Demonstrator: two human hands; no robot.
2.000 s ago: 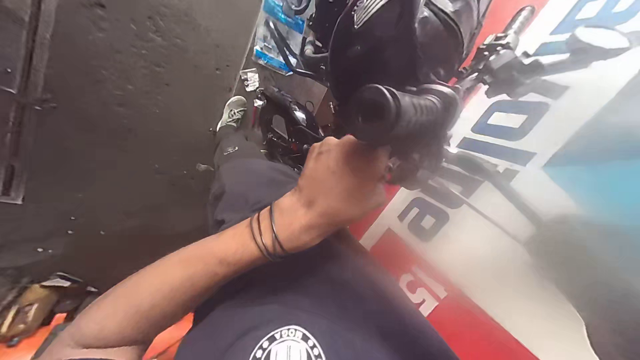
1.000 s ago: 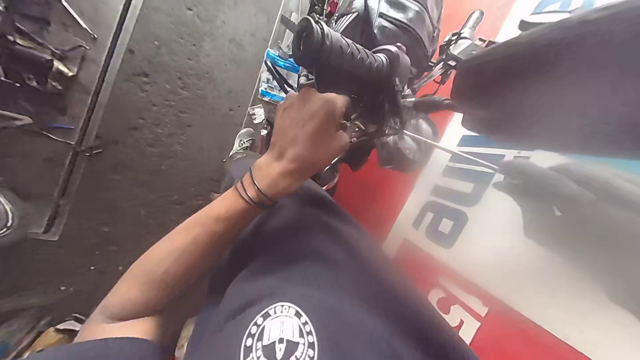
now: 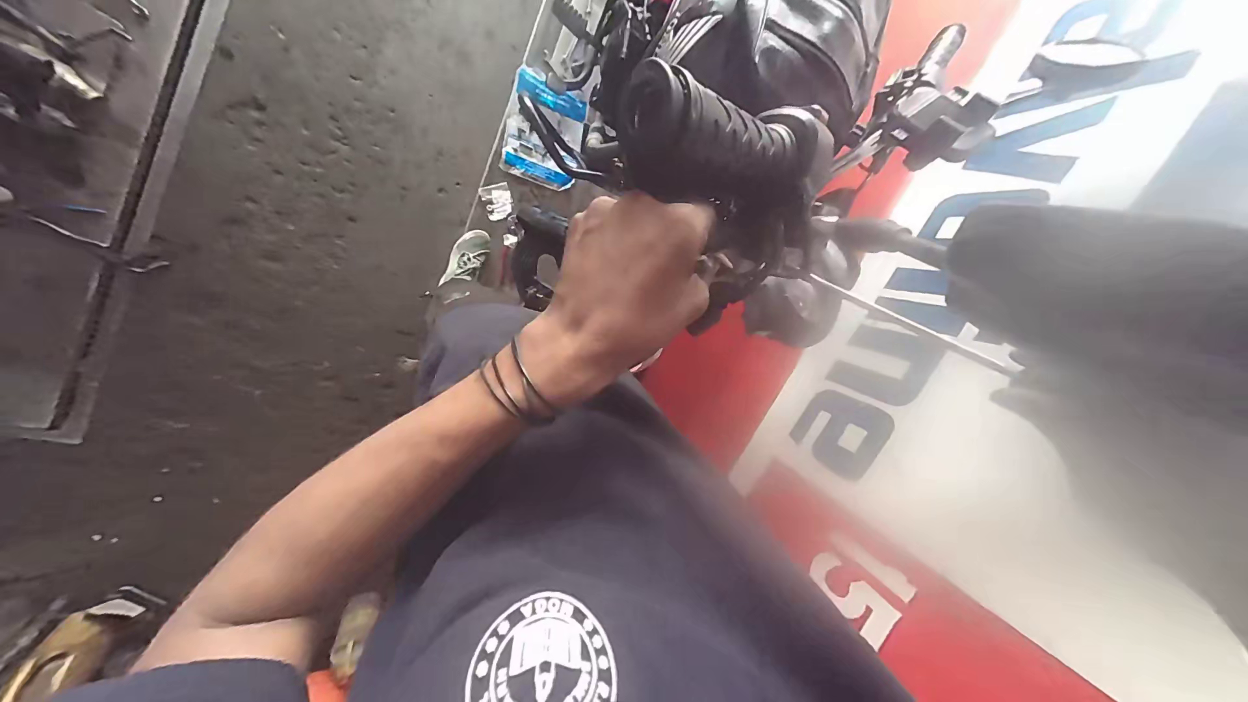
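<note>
The black ribbed rubber handlebar grip [image 3: 717,132] of a motorcycle points toward the camera at the top centre. My left hand [image 3: 634,278], with thin dark bands at its wrist, is just below the grip. Its fingers are curled in against the handlebar controls [image 3: 721,268]; they hide whatever is between them. A thin pale rod [image 3: 912,322] runs from beside the controls toward the lower right. Beyond the grip is the shiny black fuel tank [image 3: 804,44]. My right hand is not in view.
A large blurred dark shape [image 3: 1102,273], unclear in kind, fills the right. Behind it is a red and white panel [image 3: 975,585] with large lettering. The other handlebar end [image 3: 936,107] is top right. Blue-and-clear packets [image 3: 541,127] lie beyond the grip. Metal parts [image 3: 58,68] are at upper left.
The view has shifted. The large dark shape at the right has come into plainer view since the earliest frame. My left hand stays by the handlebar controls throughout.
</note>
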